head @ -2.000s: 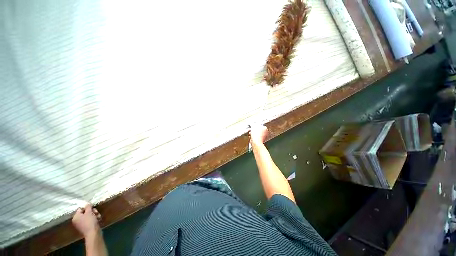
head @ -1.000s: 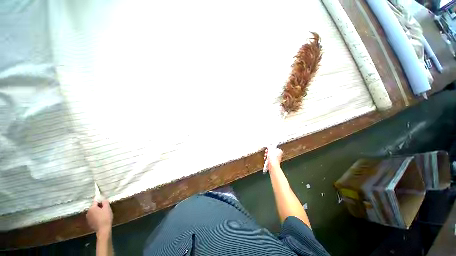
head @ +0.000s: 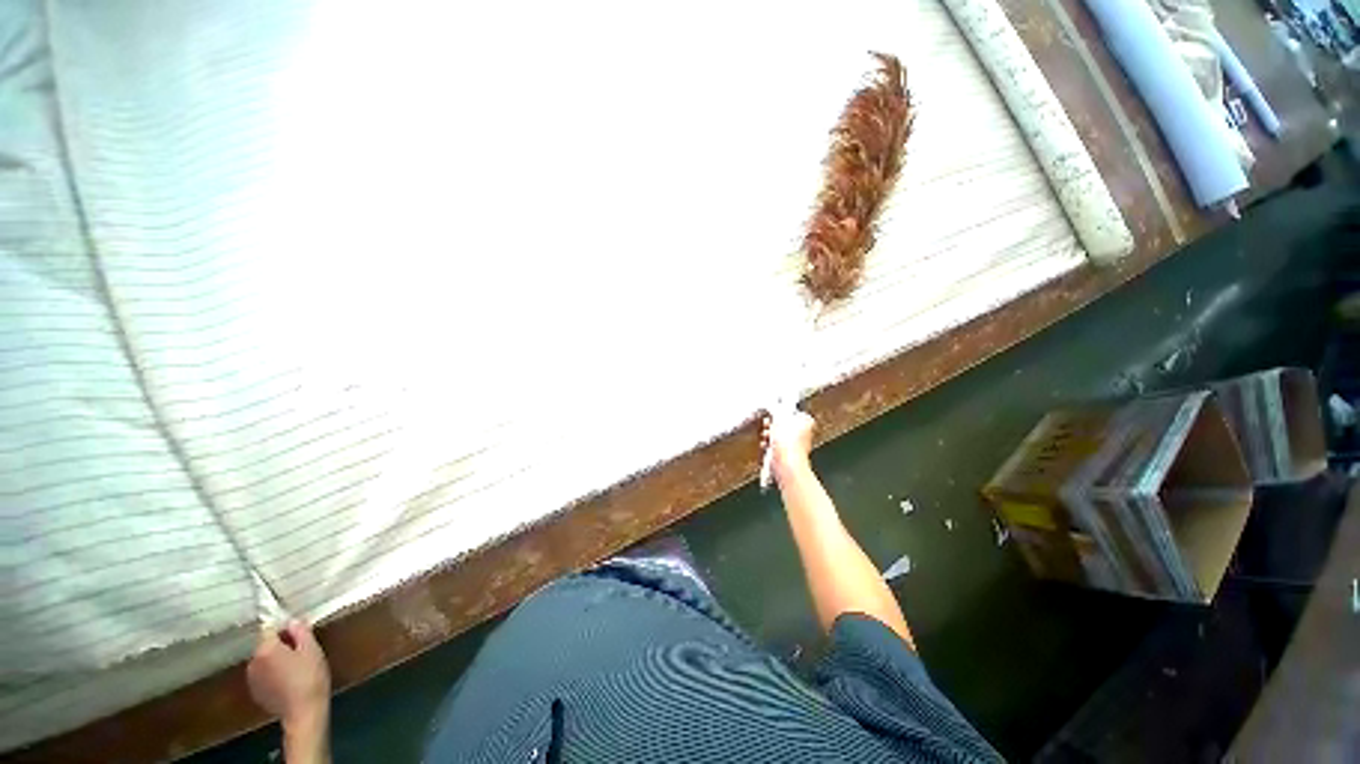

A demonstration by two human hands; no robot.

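Cream-white striped fabric (head: 492, 373) covers most of the table, its near edge along the brown table rim. My left hand (head: 290, 669) pinches the fabric edge at lower left, where a small peak of cloth stands up. A long crease or ply line runs from there to the upper left. My right hand (head: 788, 436) is closed on the thin white handle of the feather duster (head: 859, 179) at the table edge. The duster's brown feathers lie on the cloth; the handle is washed out by glare.
A marbled off-white roll (head: 1044, 135) lies across the fabric's right end. Beyond it are a thin straightedge (head: 1122, 123), a pale blue roll (head: 1171, 102) and crumpled cloth. Open cardboard boxes (head: 1126, 485) and scraps lie on the dark green floor, right of my body.
A long crease or ply line now shows at the left, ending at my left hand, with the cloth pinched up there. My right hand stays near the edge with the duster. The view has shifted.
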